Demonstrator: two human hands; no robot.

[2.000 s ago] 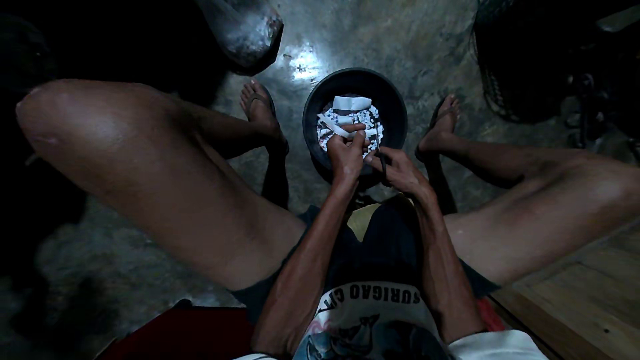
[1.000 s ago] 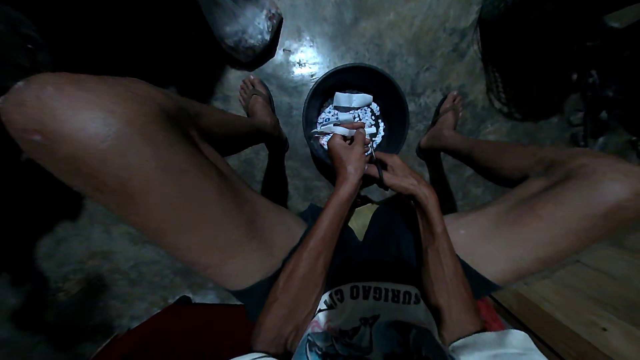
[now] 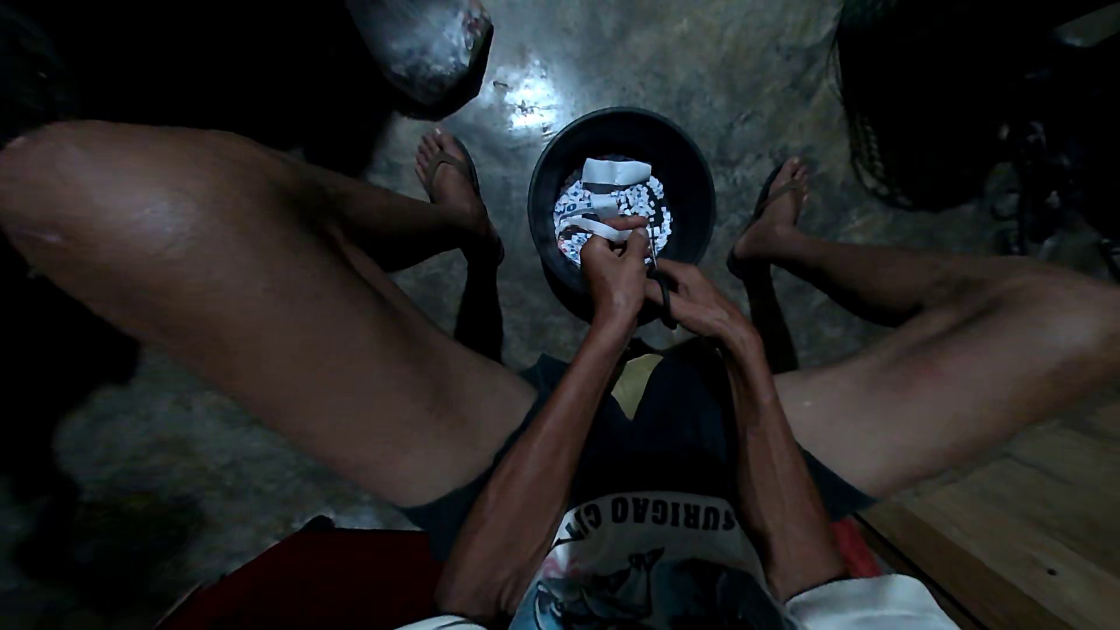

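A dark round bucket (image 3: pixel 544 175) stands on the floor between my feet, with many small white cut pieces (image 3: pixel 652 197) inside. Wider white strips (image 3: pixel 617 171) lie on top of the pieces. Over the bucket, my left hand (image 3: pixel 617 262) pinches a narrow white strip (image 3: pixel 598 228), which sticks out to the left of the fingers. Just right of it, my right hand (image 3: pixel 696 297) holds scissors with dark handles (image 3: pixel 667 302); their blades point up toward the fingertips of the left hand. Whether the blades are apart is too small to tell.
My sandalled feet (image 3: pixel 451 171) flank the bucket on the concrete floor (image 3: pixel 735 79). A shiny, bulky object (image 3: pixel 424 44) sits at the upper left. A dark mesh-like container (image 3: pixel 862 149) is at the upper right. Wooden boards (image 3: pixel 1006 516) lie at the lower right, beside my leg.
The strip in my left hand sits at a different angle than two seconds ago. Both hands remain over the near side of the bucket, with only small shifts.
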